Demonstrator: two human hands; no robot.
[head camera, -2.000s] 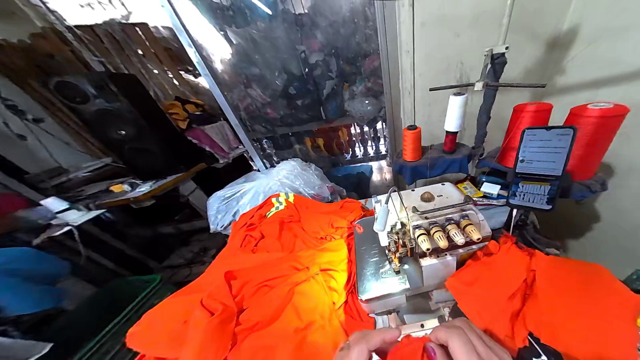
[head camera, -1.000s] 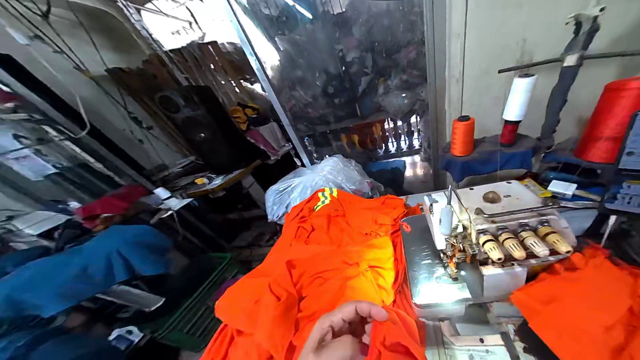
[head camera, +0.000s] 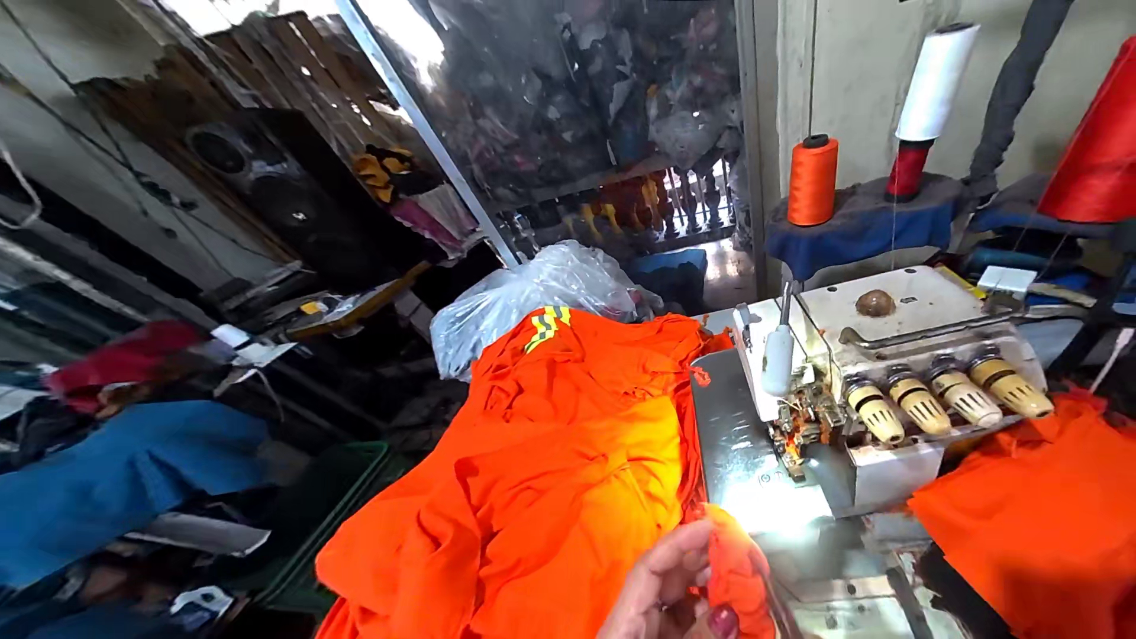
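My left hand (head camera: 661, 581) is at the bottom centre, its fingers closed around a small folded piece of orange fabric (head camera: 738, 572); a dark red painted nail shows below. My right hand cannot be made out. Under and beyond the left hand, a heap of orange garments (head camera: 550, 497) with a yellow and grey reflective strip (head camera: 547, 327) covers the left of the work surface. To the right stands an overlock sewing machine (head camera: 905, 311) with several cream tension dials and a lit metal plate (head camera: 754, 461). More orange fabric (head camera: 1047, 506) lies right of the machine.
A clear plastic bag (head camera: 541, 293) lies behind the garments. Orange (head camera: 813, 182), white (head camera: 938, 84) and red (head camera: 1096, 151) thread cones stand behind the machine. A green crate (head camera: 328, 524) and blue cloth (head camera: 133, 479) are at left, with a black loudspeaker (head camera: 293, 195) farther back.
Two seconds ago both hands were together at the machine's front edge; now the left hand holds the orange piece beside the garment heap. The view has swung left and closer.
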